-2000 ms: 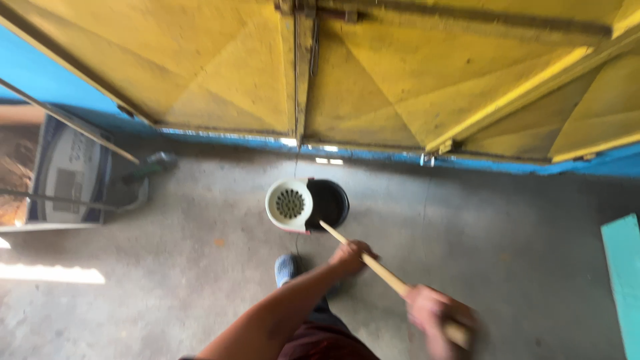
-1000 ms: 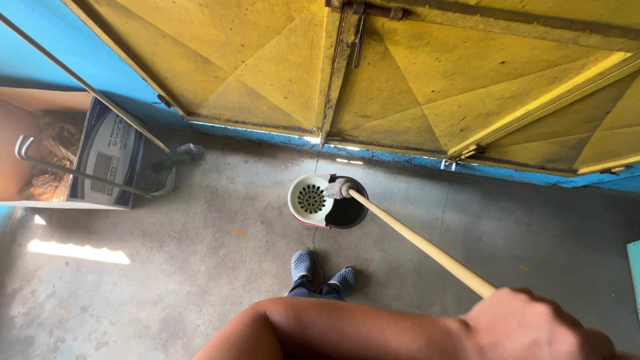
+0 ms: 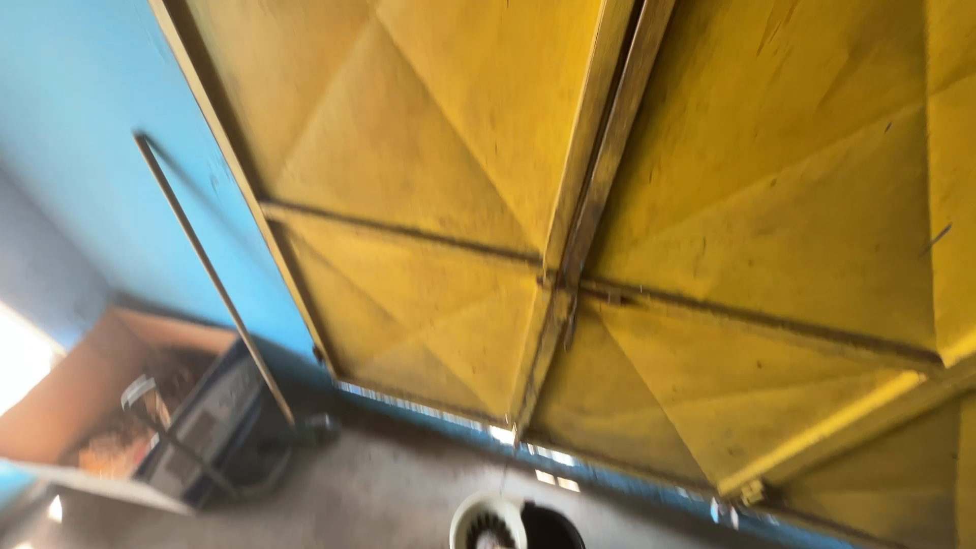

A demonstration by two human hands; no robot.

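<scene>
Neither of my hands shows in the head view now. A mop bucket (image 3: 555,526) stands on the floor at the bottom edge, partly cut off by the frame. Its pale round wringer basket (image 3: 460,520) is on the left side, and the dark open part is on the right. Something pale, blurred and cut off by the edge, is in the wringer; I cannot tell whether it is the mop head. The mop handle is not visible.
Yellow metal doors (image 3: 427,297) rise behind the bucket. At left, a long stick (image 3: 206,263) leans on the blue wall (image 3: 84,191), beside an open cardboard box (image 3: 69,381) holding blurred items. A cane-like handle (image 3: 183,450) crosses the box's side.
The view has swung up toward the doors. The hand and wooden mop handle seen a second ago are out of frame, and the bucket now sits at the bottom edge.
</scene>
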